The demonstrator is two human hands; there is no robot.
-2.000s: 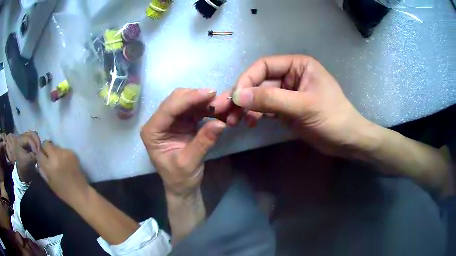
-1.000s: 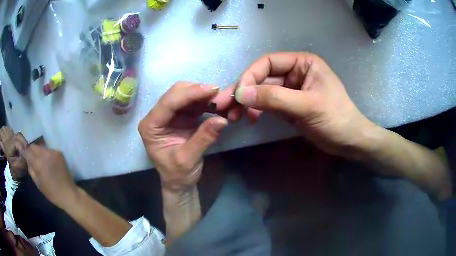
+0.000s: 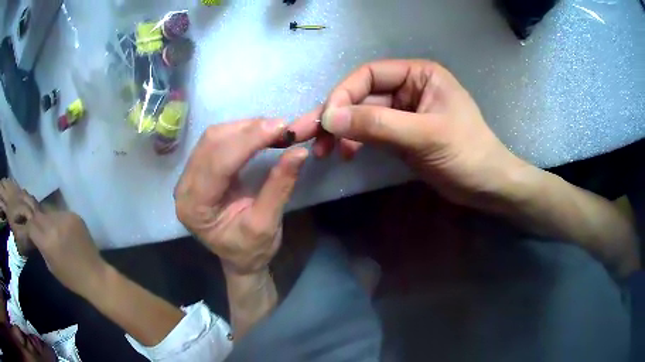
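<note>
My left hand point(image 3: 237, 191) is at the centre, its thumb and index finger apart, with a tiny black connector housing point(image 3: 288, 136) resting by its fingertips. My right hand point(image 3: 424, 131) is just right of it, thumb and index finger pinched on a thin, short wire; only a fine pale tip point(image 3: 319, 121) shows at the fingertips. Its colour is hidden. A wired connector point(image 3: 307, 27) with a black block and yellowish wires lies on the foam sheet above the hands.
A clear bag of yellow, red and dark wire bundles point(image 3: 170, 119) lies left. A loose yellow and red bundle point(image 3: 71, 114) is farther left. A black bag point(image 3: 524, 15) is at upper right. Another person's hands point(image 3: 60, 240) and white sleeve are at lower left. The white foam sheet point(image 3: 566, 106) covers the table.
My left hand has shifted slightly left and its index finger has straightened, with the housing at its tip. My right hand keeps its pinch. The view has shifted slightly, moving table items up.
</note>
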